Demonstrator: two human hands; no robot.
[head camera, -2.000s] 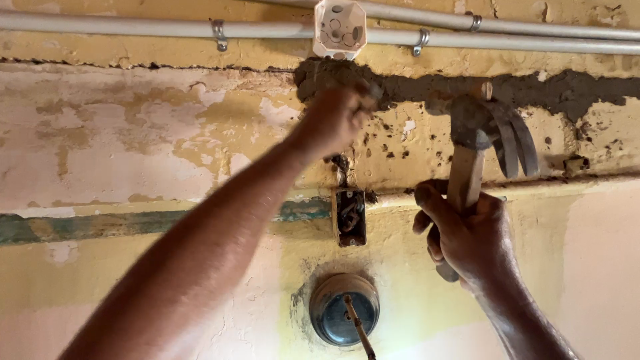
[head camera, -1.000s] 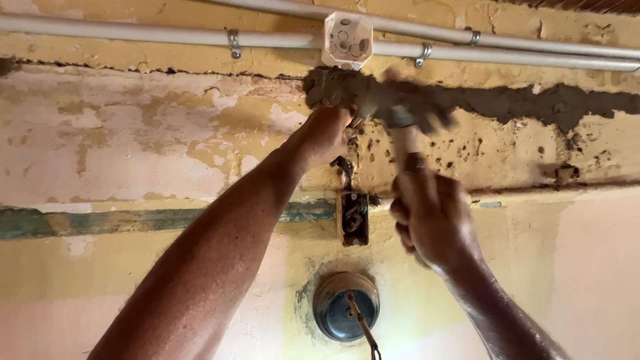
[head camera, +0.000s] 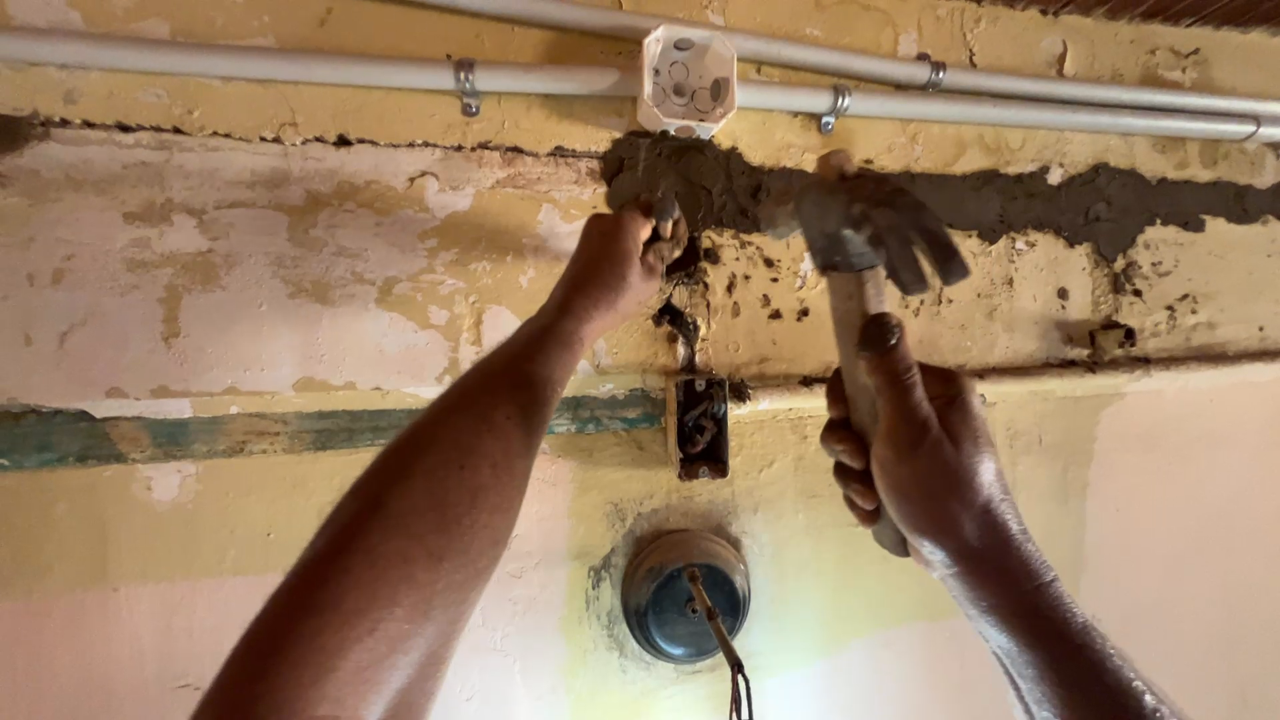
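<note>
My right hand (head camera: 905, 440) grips the wooden handle of a claw hammer (head camera: 850, 310). The hammer's blurred head is raised beside the grey mortar band (head camera: 1000, 200) on the wall. My left hand (head camera: 625, 262) is closed around a small dark object at the lower edge of the mortar, with a short end showing above the fingers; what it is, I cannot tell. Above that hand is a white octagonal junction box (head camera: 690, 82). Below it, a rectangular wall box (head camera: 702, 425) with wires inside is set in the wall.
Pale conduit pipes (head camera: 300, 68) run across the wall top, held by metal clamps (head camera: 467, 88). A round dark fixture (head camera: 685, 597) with a hanging rod and wires sits low in the middle. A small broken pipe end (head camera: 1113, 338) juts out at right.
The hammer has swung from beside my left hand away to the right since one second ago. My left hand stays near the mortar under the junction box.
</note>
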